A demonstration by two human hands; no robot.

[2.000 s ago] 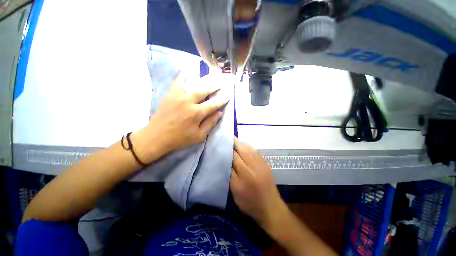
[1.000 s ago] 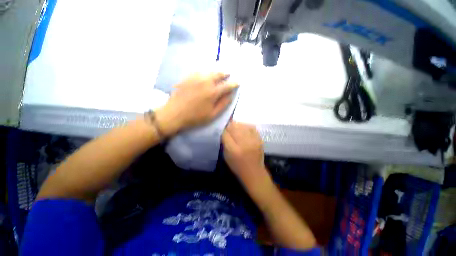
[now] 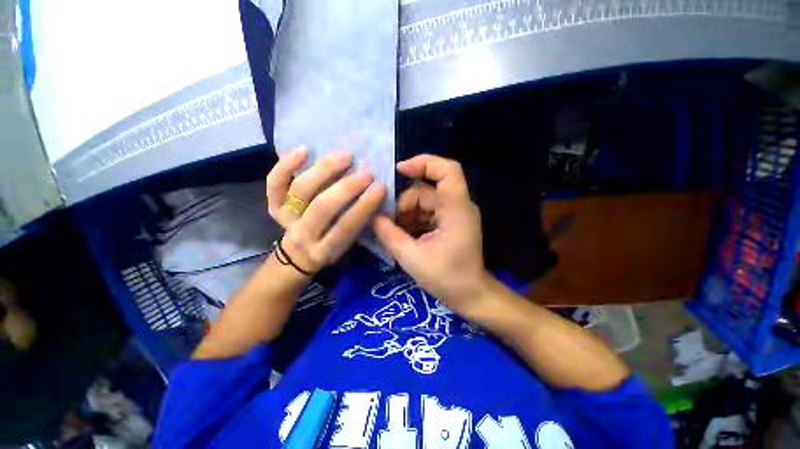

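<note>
The light grey garment panel [image 3: 335, 83] hangs over the front edge of the white sewing table, with a navy strip [image 3: 257, 61] along its left side. My left hand [image 3: 326, 206] lies on the panel's lower part, fingers bent over it, holding it. My right hand [image 3: 434, 228] is at the panel's lower right edge, thumb against the edge and forefinger curved and apart from it. Whether the right hand pinches the fabric is unclear. The machine head is out of view.
The grey ruler strip [image 3: 491, 44] runs along the table's front edge. A blue crate [image 3: 149, 294] with pale fabric stands below at the left. Another blue crate [image 3: 754, 254] with red contents is at the right. A brown board or box [image 3: 627, 245] lies under the table.
The view has tipped down and the machine and scissors have left it. Both hands have moved off the tabletop to the panel's near end, in front of the table edge.
</note>
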